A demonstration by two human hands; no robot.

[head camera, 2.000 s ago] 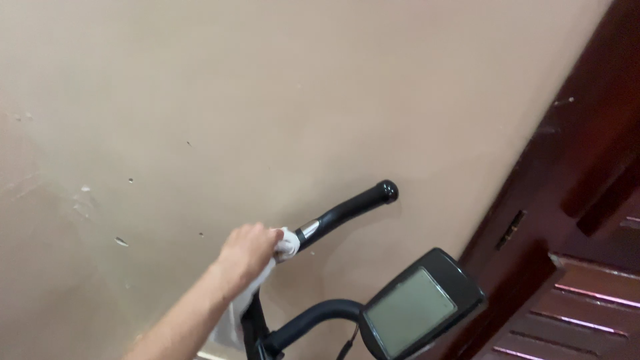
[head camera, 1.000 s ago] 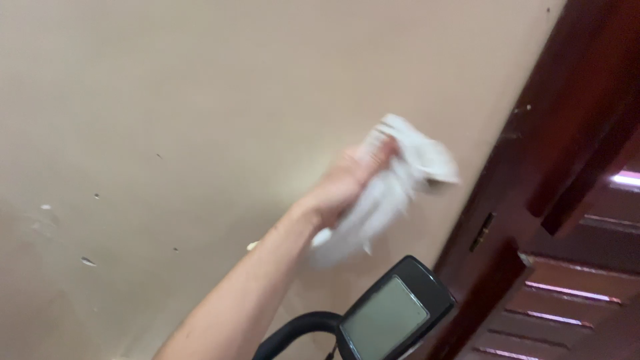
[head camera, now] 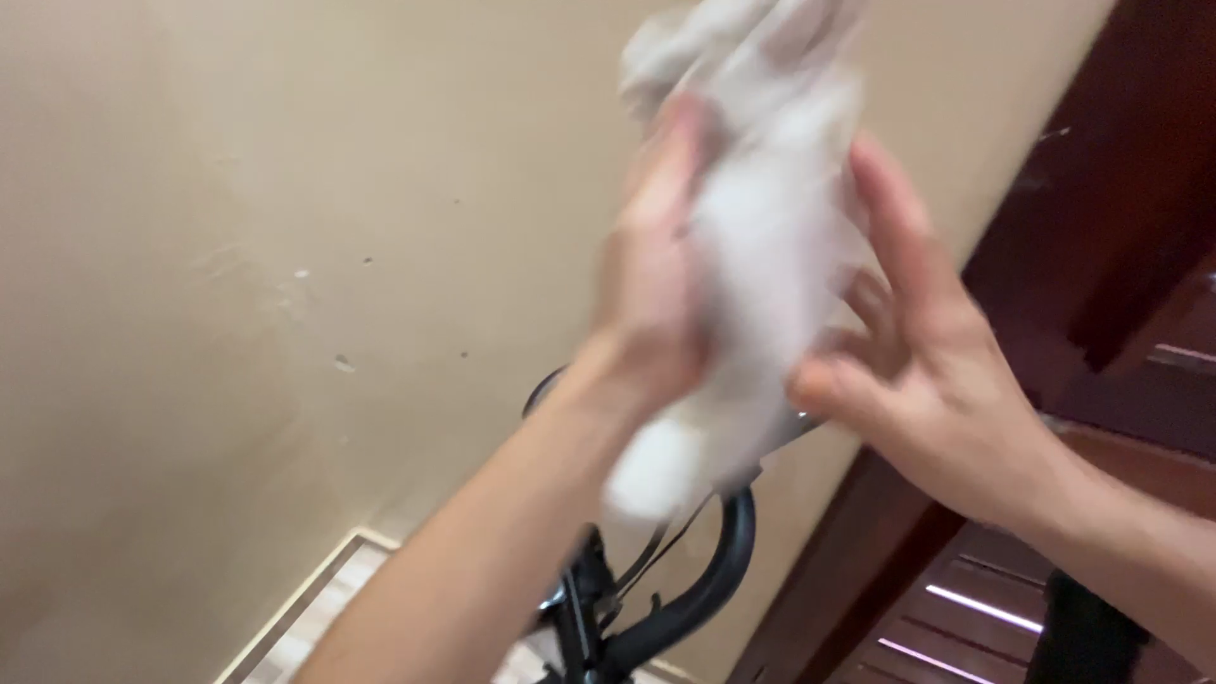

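A crumpled white cloth (head camera: 760,218), blurred by motion, is held up in front of the wall. My left hand (head camera: 655,256) grips it from the left side. On its right side my right hand (head camera: 912,313) has its fingers spread and curved around the cloth's edge; whether they touch it is hard to tell. Below the cloth are the black curved handlebar (head camera: 727,560) and stem of an exercise bike, with thin cables. The cloth and hands hide most of the bar and its display console.
A beige wall (head camera: 237,380) with chips and small holes stands behind. To the right is a dark red wooden door (head camera: 1140,190) with slats. A light baseboard and pale floor (head camera: 313,608) show at the lower left. A dark object is at the lower right.
My left hand first holds the cloth on the handlebar, then moves off it to the right, and now has it raised. My right hand has come into view beside the cloth.
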